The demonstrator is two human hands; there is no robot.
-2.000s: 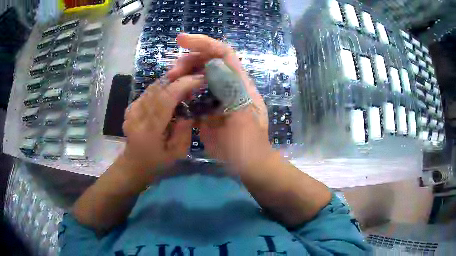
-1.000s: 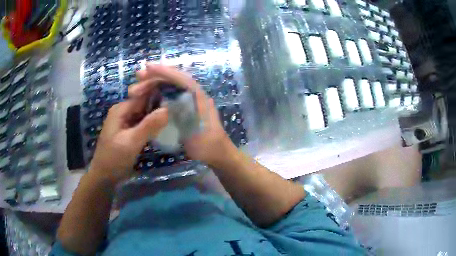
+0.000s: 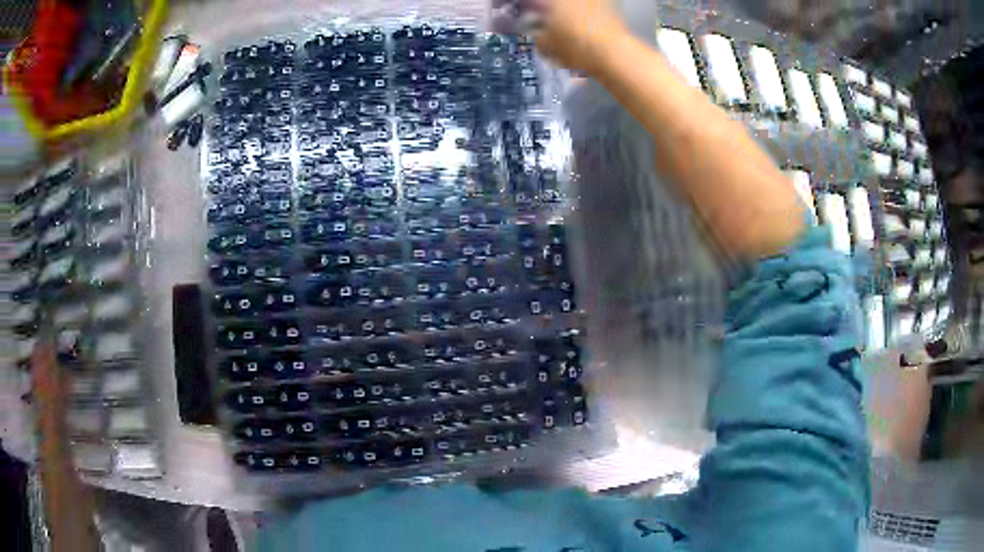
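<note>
The centre blister tray (image 3: pixel 372 313) holds dense rows of black parts with small pale marks. My right hand (image 3: pixel 570 30) reaches over its far edge at the top of the picture and is partly cut off. Something greyish shows at its fingertips, too blurred to tell if it is held. My left hand (image 3: pixel 49 377) is a faint blur over the left blister tray (image 3: pixel 108 313), which carries columns of white units. Its fingers cannot be made out. The grey mesh-like piece is not clearly visible.
A black phone-like rectangle (image 3: pixel 193 354) lies between the left and centre trays. A yellow basket (image 3: pixel 146 81) is at upper left, with white pieces (image 3: pixel 181 95) and small black parts (image 3: pixel 186 134) beside it. Right blister trays (image 3: pixel 637 248) hold upright white bodies (image 3: pixel 726 71).
My hands, together around a greyish-white piece before, have parted. The right has moved far forward to the top edge, the left out to the left tray. The centre tray is now uncovered.
</note>
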